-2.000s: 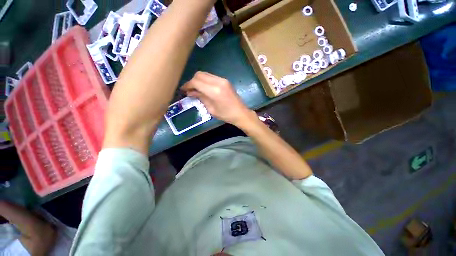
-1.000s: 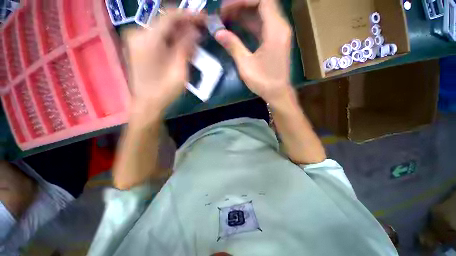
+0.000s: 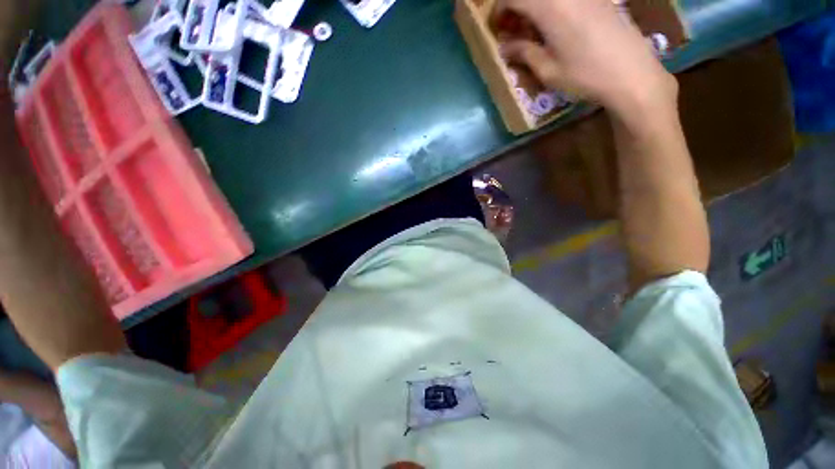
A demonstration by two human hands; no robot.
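Observation:
My right hand (image 3: 581,46) is over and partly inside the open ring box (image 3: 494,69) at the upper right, its fingers bent down among the white rings (image 3: 542,103). Its fingertips are partly hidden, so whether it holds a ring cannot be told. My left arm reaches up along the left edge over the outer side of the pink compartment tray (image 3: 197,215); the left hand is outside the picture. White plastic frames (image 3: 247,69) lie in an overlapping pile behind and right of the tray. One loose white ring (image 3: 321,31) lies beside the pile.
The dark green bench top (image 3: 366,119) runs across the view. An empty cardboard carton (image 3: 746,128) stands below the bench edge at right. A red object (image 3: 236,316) is under the bench at left. Another person's arm (image 3: 32,398) shows at lower left.
The hands have parted from the middle, where they were together over a white frame. My right hand has moved right into the ring box; my left has gone out of view left.

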